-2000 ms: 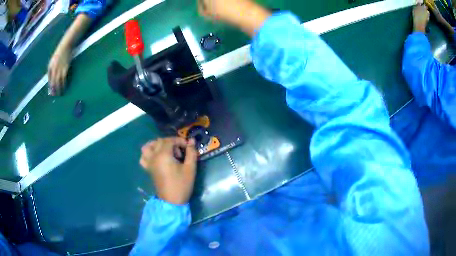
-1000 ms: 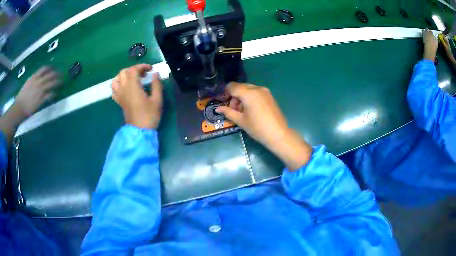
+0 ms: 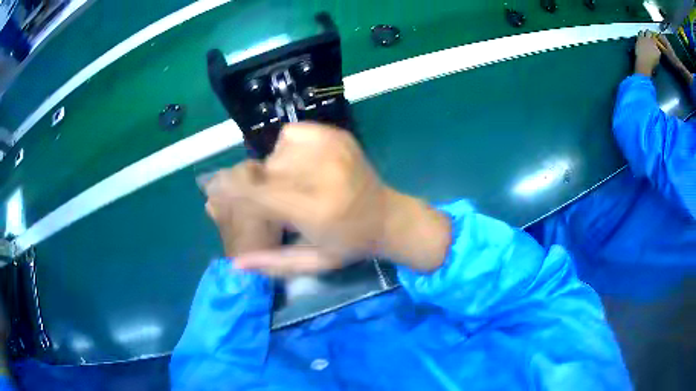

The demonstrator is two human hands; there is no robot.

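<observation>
The black press fixture (image 3: 278,92) stands on the green work surface, its upright back showing. Its toggle lever no longer stands upright, and the red grip is hidden. My right hand (image 3: 324,195), blurred, is a fist over the front of the fixture, where the lowered handle lies beneath it. My left hand (image 3: 243,206) is behind and left of it, partly covered by it; its fingertips are blurred, and I cannot tell whether it holds anything. The locating nest and any part in it are hidden by my hands.
Round black parts lie spaced on the green belt, one left of the fixture (image 3: 172,116), one behind it (image 3: 385,34), several at far right. A white edge strip (image 3: 458,67) crosses behind. Another person's blue sleeve (image 3: 649,122) is at right.
My right hand has moved from the nest to a fist over the fixture, and the lever has come down. My left hand has moved right and lower. The other person's hand at left has gone.
</observation>
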